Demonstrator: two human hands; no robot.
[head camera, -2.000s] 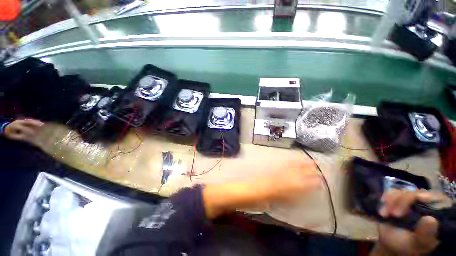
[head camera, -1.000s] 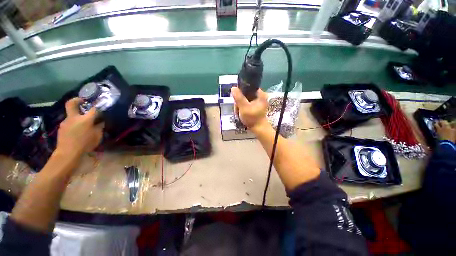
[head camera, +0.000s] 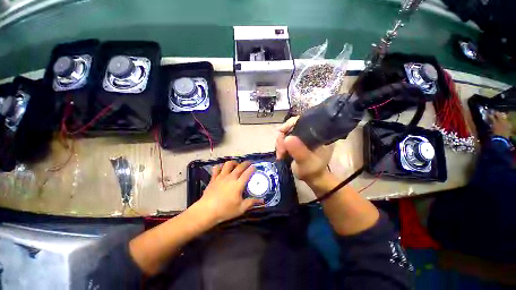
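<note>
A black speaker cabinet shell (head camera: 198, 170) lies at the bench's front edge before me, with a silvery speaker driver (head camera: 270, 184) in its right part, magnet up. My left hand (head camera: 229, 190) lies on the shell and driver, fingers spread against the driver's left side. My right hand (head camera: 305, 153) grips the black electric screwdriver (head camera: 325, 122), held tilted above the driver's upper right corner. My fingers hide its tip, so I cannot tell if it touches a screw. The spring hanger (head camera: 390, 34) is above it.
The screw feeder (head camera: 263, 73) stands behind the shell, with a bag of screws (head camera: 319, 79) to its right. Several shells with drivers stand left; another (head camera: 376, 147) lies right, near red wires (head camera: 452, 110). A neighbour's hand (head camera: 499, 124) is at far right. The green belt (head camera: 170, 25) runs behind.
A shell with driver now lies in front of me under my left hand, which came from the left row. My right hand moved the screwdriver from the feeder down to this shell.
</note>
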